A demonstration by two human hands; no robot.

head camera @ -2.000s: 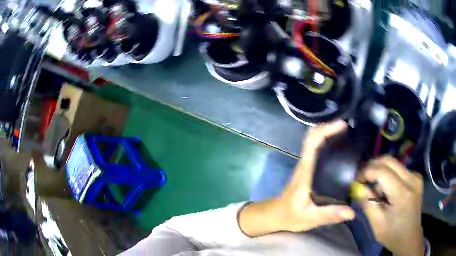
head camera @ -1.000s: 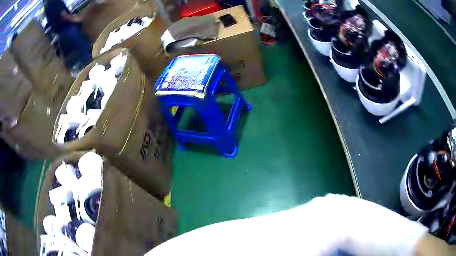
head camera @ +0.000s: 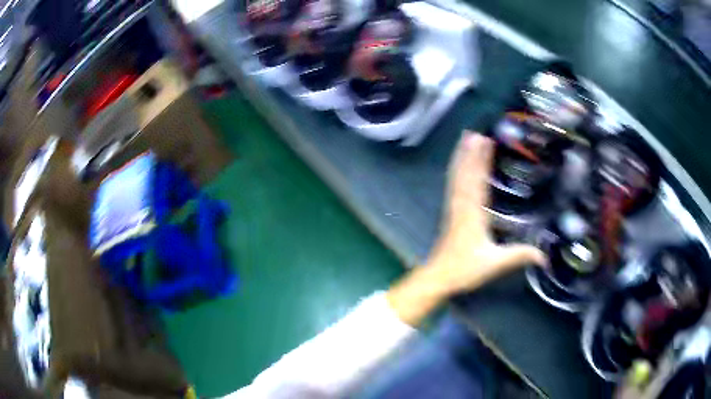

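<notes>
The picture is blurred by motion. My left hand point(head camera: 468, 241) reaches over the bench edge, thumb and fingers spread wide beside a black camera housing with a white rim point(head camera: 511, 187). No grip on it shows. Another housing with a pale yellow ring point(head camera: 578, 253) is just right of my thumb. A further housing point(head camera: 624, 327) with red wires stands at the lower right. My right hand point(head camera: 651, 382) is small and cut off at the bottom right, with a yellow patch at the fingertips; what it holds cannot be told.
More housings with white brackets point(head camera: 382, 86) stand in a row farther up the dark green bench point(head camera: 374, 179). A blue stool point(head camera: 168, 234) stands on the green floor at left, near cartons point(head camera: 183, 117). White parts fill cartons at the far left edge.
The view has swung back from the cartons and stool to the bench. My left hand has come into view, spread and without the black shell seen two seconds ago. The right hand shows at the lower right.
</notes>
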